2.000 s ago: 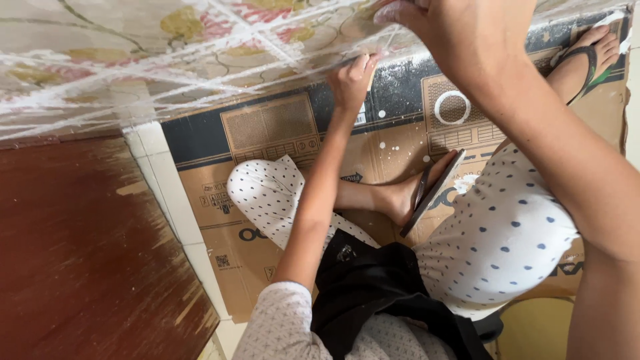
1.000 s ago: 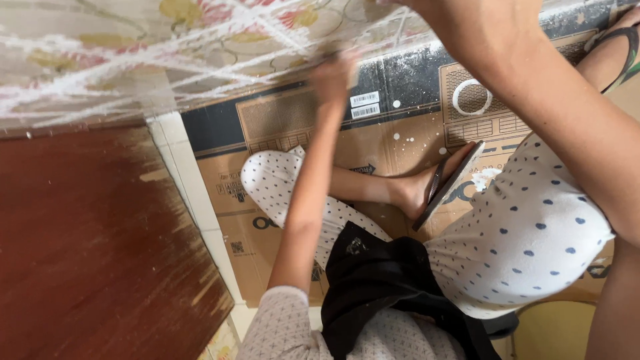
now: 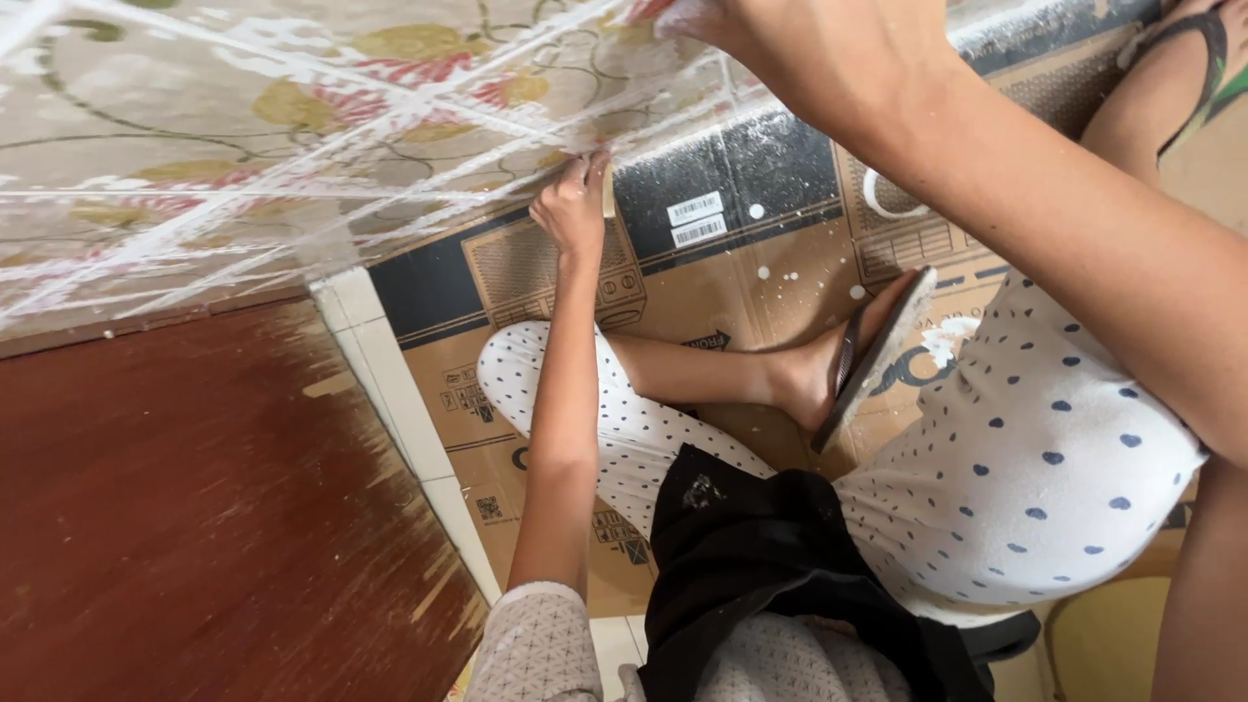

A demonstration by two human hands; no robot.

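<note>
My left hand (image 3: 573, 207) is at the lower edge of a floral tiled wall (image 3: 409, 97), its fingers bent close together against the tiles. A thin tan edge shows beside the fingers; whether I hold it cannot be made out. White paste-like streaks cross the tiles in lines and smears. Higher on the right, my right hand (image 3: 838, 49) is against the same wall, with a whitish fingertip; its other fingers are hidden or cut off by the top of the view, and so is anything they may hold.
Flattened printed cardboard (image 3: 741, 302) with white spots lies under my sandalled feet (image 3: 809, 380). A scuffed red-brown wooden panel (image 3: 195, 507) stands at the left, beside a strip of pale tiles (image 3: 390, 390). Part of a yellowish round object (image 3: 1111, 634) shows at the lower right.
My left hand has moved left along the wall's lower edge, away from the white labels on the cardboard. My right hand stays high against the wall.
</note>
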